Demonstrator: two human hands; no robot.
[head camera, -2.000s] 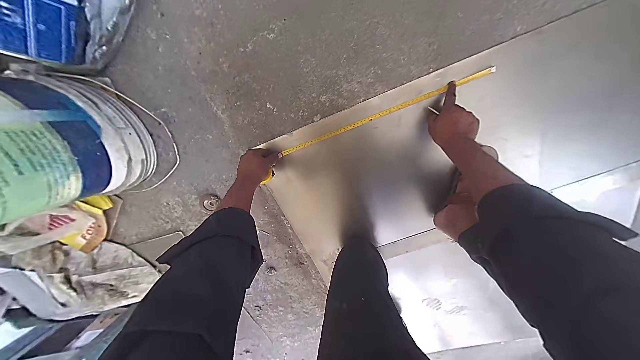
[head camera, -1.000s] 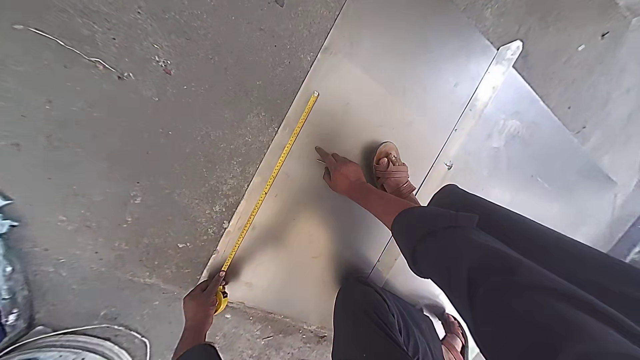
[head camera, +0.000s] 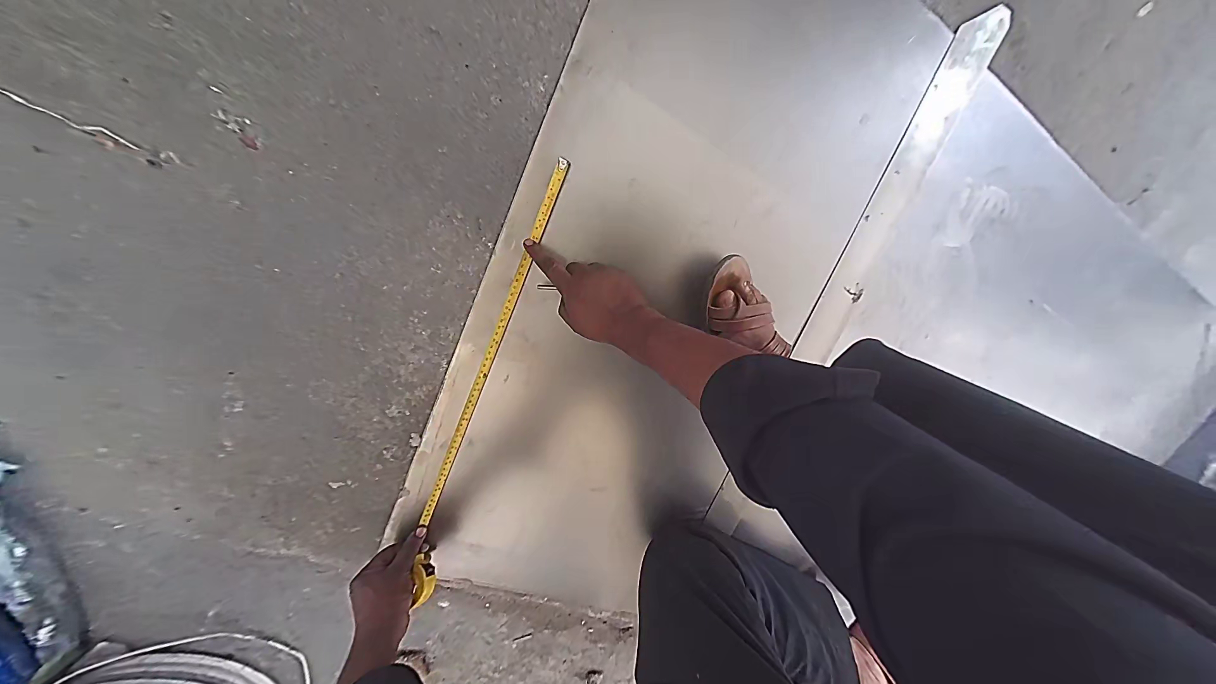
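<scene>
A yellow tape measure (head camera: 475, 389) lies drawn out across a metal sheet (head camera: 684, 171), close to the sheet's left edge. Its yellow case (head camera: 424, 579) is in my left hand (head camera: 385, 584), at the sheet's lower left corner, with the thumb at the mouth of the blade. My right hand (head camera: 598, 296) points with its index fingertip onto the blade, a little below the metal end hook. A thin pencil-like piece (head camera: 547, 287) sticks out from under the curled fingers of that hand. My sandalled foot (head camera: 741, 309) rests on the sheet, right of the hand.
A long metal strip (head camera: 912, 180) lies along the right side of the sheet, beside another shiny sheet (head camera: 1035, 247). Grey concrete floor (head camera: 237, 313) surrounds them. At the lower left are a bucket rim with a wire handle (head camera: 190, 660) and a plastic-wrapped item (head camera: 33, 589). A thin wire (head camera: 76, 123) lies upper left.
My right index finger has come down onto the tape blade; one second ago it was off to the right of it. The left hand stays at the case. The view has turned strongly since two seconds ago.
</scene>
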